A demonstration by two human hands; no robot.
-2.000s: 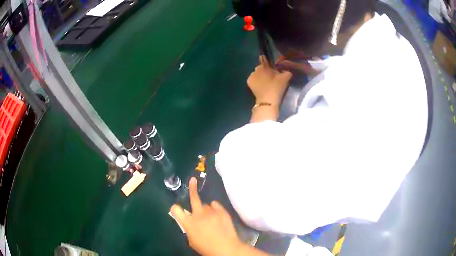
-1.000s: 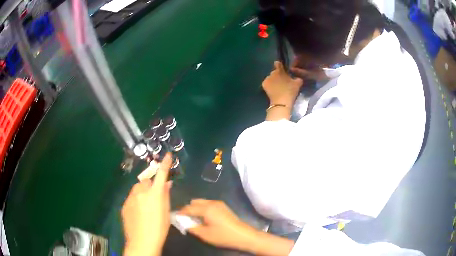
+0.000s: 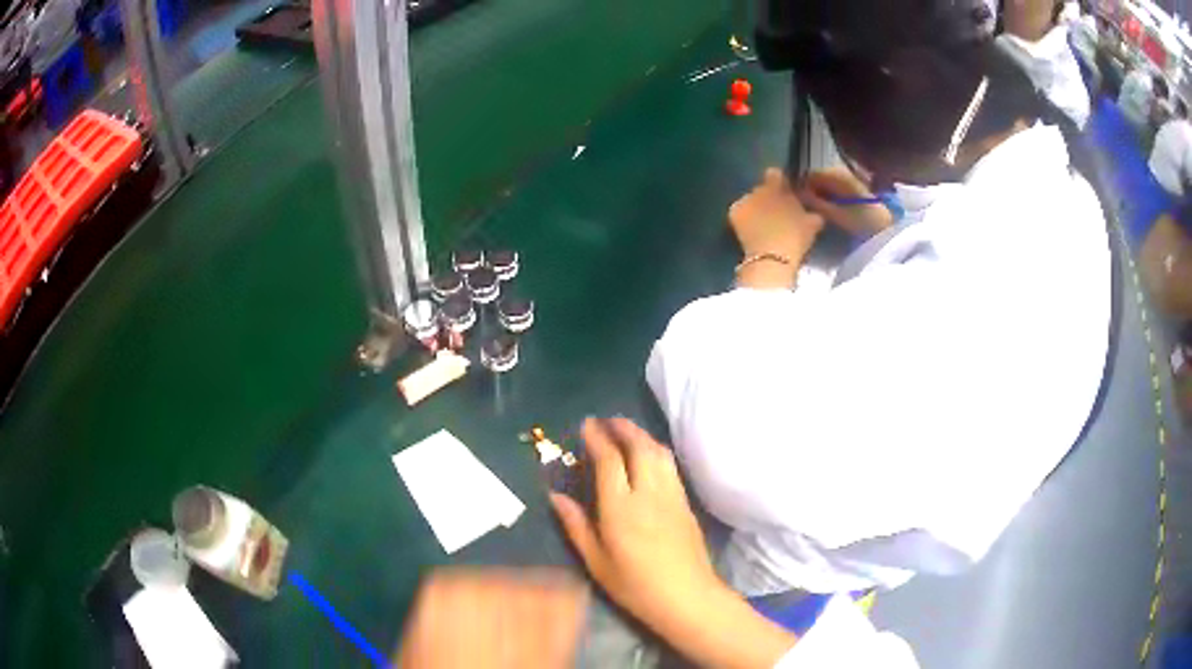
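Note:
A small dark screen module with a gold-orange and white flex cable (image 3: 549, 448) lies on the green mat, partly covered by my right hand (image 3: 638, 510). My right thumb and fingers are on either side of the dark part; whether they grip it is hidden. My left hand (image 3: 494, 622) is blurred and cut off by the bottom edge; whether it holds anything cannot be seen. A folded white wipe (image 3: 455, 491) lies flat on the mat in front of my left hand, left of the screen module.
Several round dark-topped parts (image 3: 482, 284) and an orange-pink block (image 3: 433, 378) sit beside the metal upright (image 3: 377, 170). At lower left are a cream bottle (image 3: 230, 538), a translucent round dish (image 3: 158, 559), white wipes (image 3: 179, 630) and a blue stick (image 3: 337, 618). A coworker's white sleeve (image 3: 745, 379) is close at right.
The white wipe that was in my right hand lies on the mat. My right hand has moved over to the screen module. My left hand has moved back from the orange-pink block. The view has shifted.

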